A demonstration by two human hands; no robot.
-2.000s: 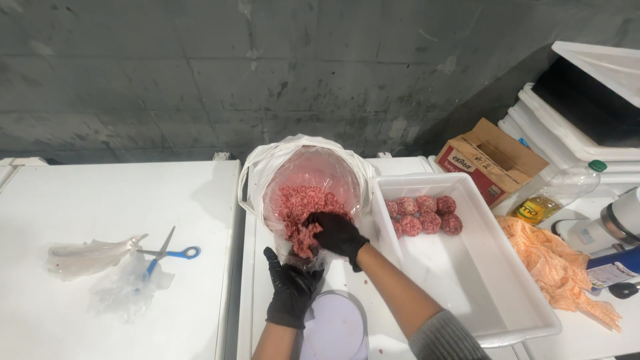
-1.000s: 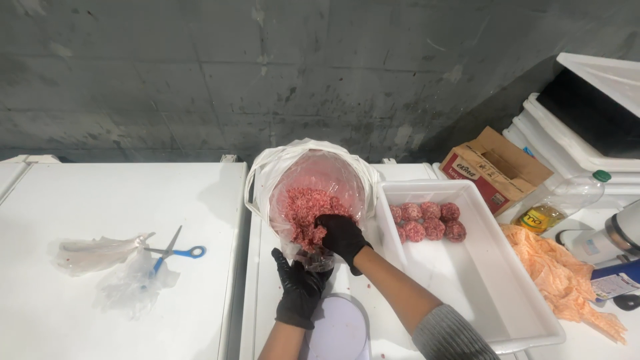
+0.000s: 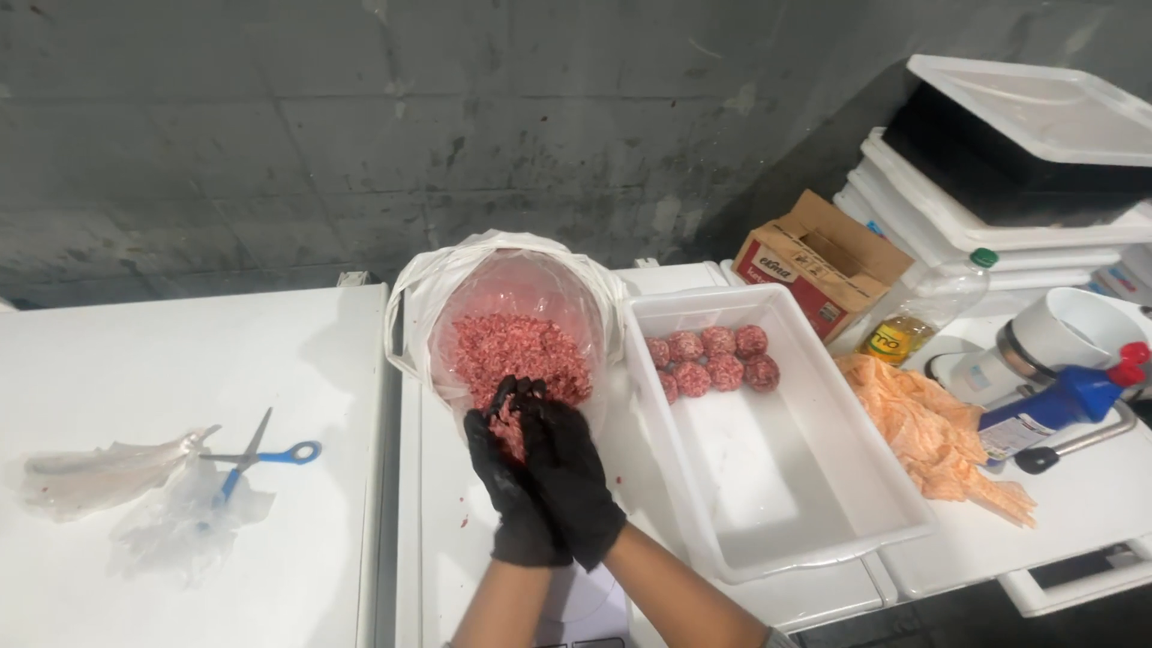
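My left hand (image 3: pixel 508 486) and my right hand (image 3: pixel 569 472), both in black gloves, are cupped together around a portion of raw minced meat (image 3: pixel 509 430). They are at the near edge of a bowl-shaped container lined with clear plastic (image 3: pixel 540 279), which holds a heap of loose minced meat (image 3: pixel 513 351). A white plastic bag (image 3: pixel 414 315) surrounds the container. To the right, several raw meatballs (image 3: pixel 724 371) sit in two rows at the far left of a white plastic tub (image 3: pixel 810 540). Below my hands is a partly hidden kitchen scale (image 3: pixel 585 607).
Blue-handled scissors (image 3: pixel 241 461) lie open on torn plastic (image 3: pixel 108 472) at left. Right of the tub are an orange cloth (image 3: pixel 918 432), a cardboard box (image 3: pixel 814 265), an oil bottle (image 3: pixel 909 310), a blue bottle (image 3: pixel 1048 405) and stacked tubs (image 3: pixel 981 216). A gray wall stands behind.
My right hand has come out of the heap of minced meat with a portion. My left hand, earlier apart and below the container's edge, has moved up to meet it.
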